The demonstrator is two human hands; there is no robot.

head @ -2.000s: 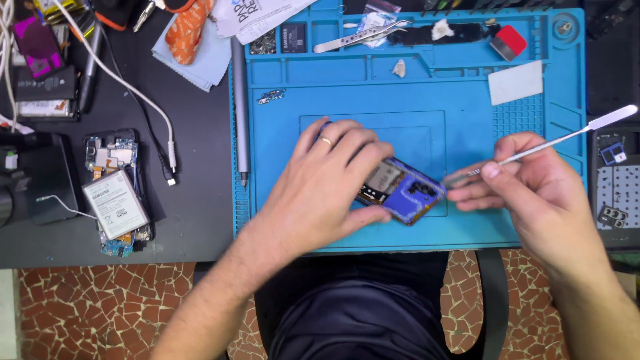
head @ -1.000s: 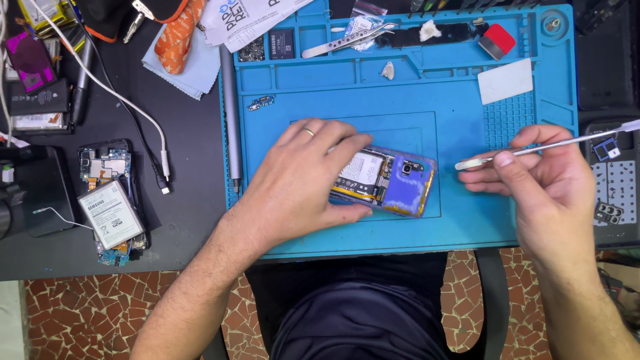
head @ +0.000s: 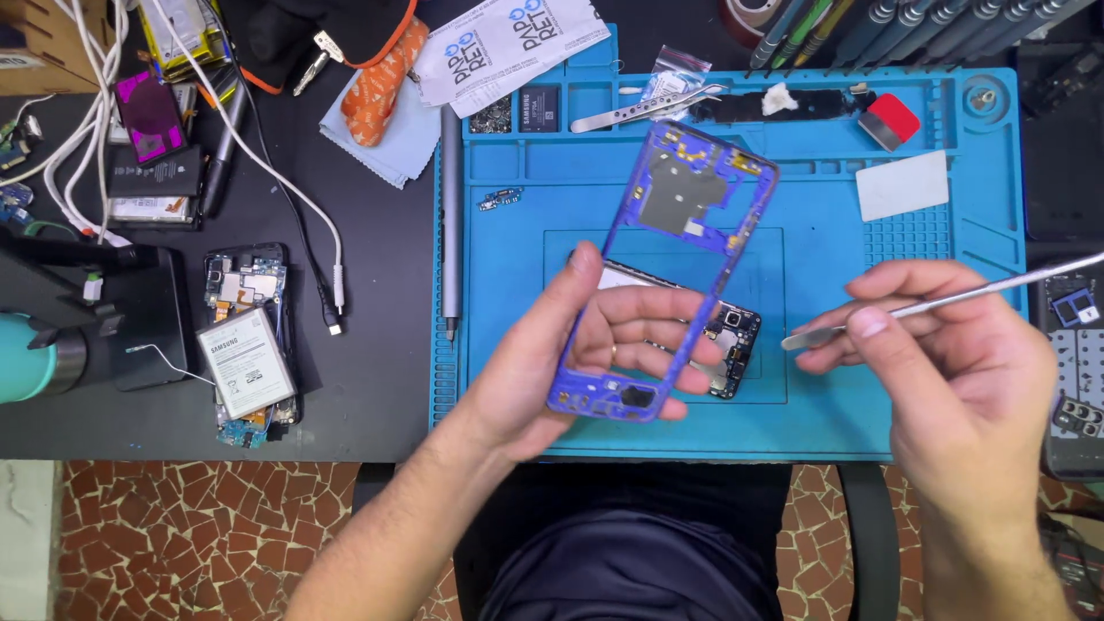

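My left hand [head: 595,345] holds up a blue plastic phone mid-frame [head: 742,233] by its lower part, tilted, with its inner side showing. Behind it, partly hidden by the frame and my fingers, the opened phone body [head: 736,336] lies on the blue silicone repair mat [head: 673,435], its camera and circuit board in view. My right hand [head: 957,354] grips a thin metal spudger [head: 949,300], its flat tip pointing left, to the right of the phone body and not touching it.
A dismantled phone [head: 250,285] with a battery [head: 246,362] lies left of the mat, near white cables [head: 250,155]. Along the mat's top are metal tweezers [head: 621,114], a red-and-grey block [head: 890,122] and a white card [head: 903,185]. A grey pen-like tool [head: 450,224] lies along its left edge.
The blue frame, earlier on the phone, is now lifted off in my left hand. The phone body stays on the mat. My right hand still holds the spudger.
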